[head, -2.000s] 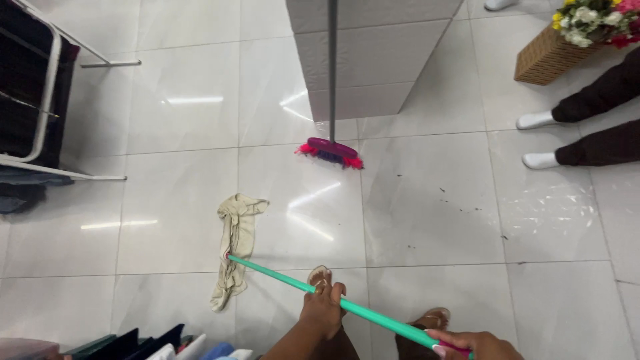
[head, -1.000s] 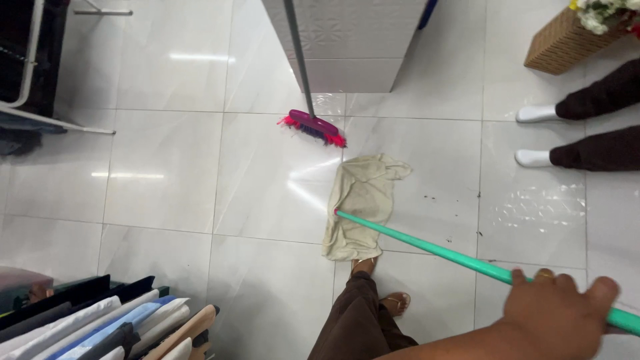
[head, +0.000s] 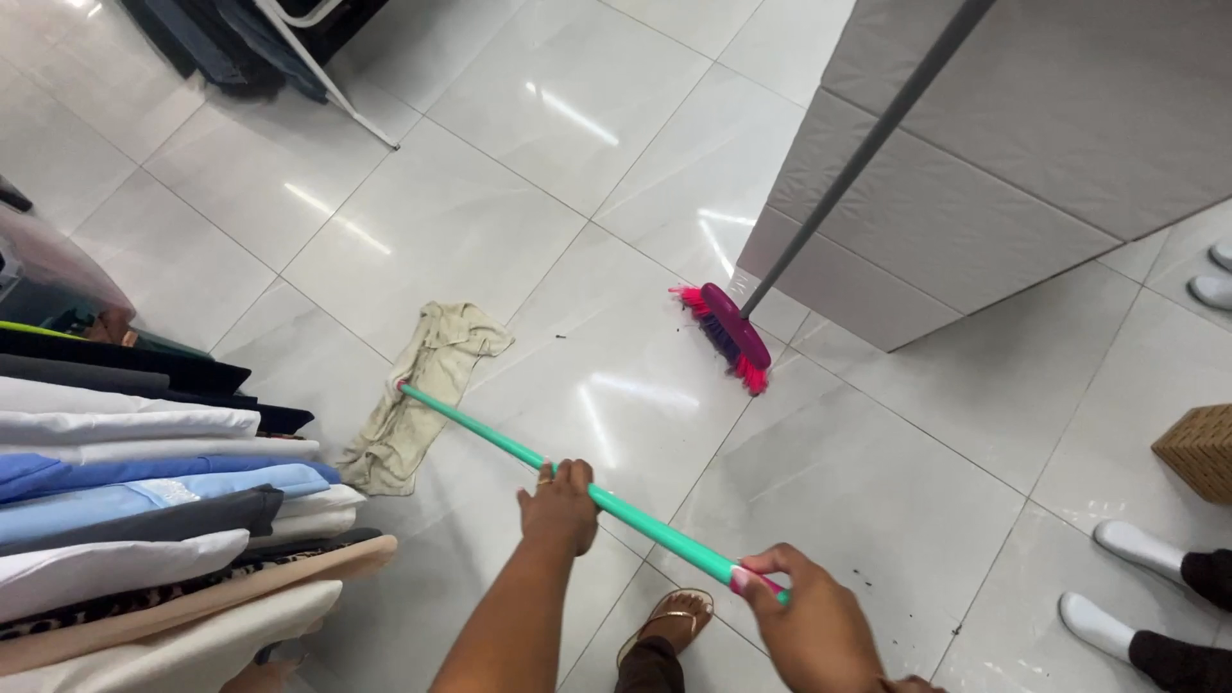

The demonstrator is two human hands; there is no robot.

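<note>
A green pole (head: 664, 535) runs from the lower middle up to a damp-looking beige cloth (head: 423, 404) spread on the tiled floor at left of centre. My left hand (head: 561, 505), with a ring on one finger, is closed around the pole's middle. Near the pole's pink-banded upper end, my right hand (head: 799, 606) grips it. What lies under the cloth is hidden. Right of the cloth, a broom head (head: 736, 325) in purple with pink and dark bristles rests on the floor, its grey handle (head: 857, 164) slanting up beside a tiled pillar.
Hanging garments (head: 173, 481) crowd the left edge. A white metal rack leg (head: 337, 91) stands at the upper left. The tiled pillar (head: 962, 183) fills the upper right. A wicker basket (head: 1198, 452) and white mannequin-like feet (head: 1097, 626) are at the right. Dark specks dot the floor.
Both hands are on the pole now; one second ago only one showed. The cloth has moved from near the broom towards the hanging garments. The view has turned.
</note>
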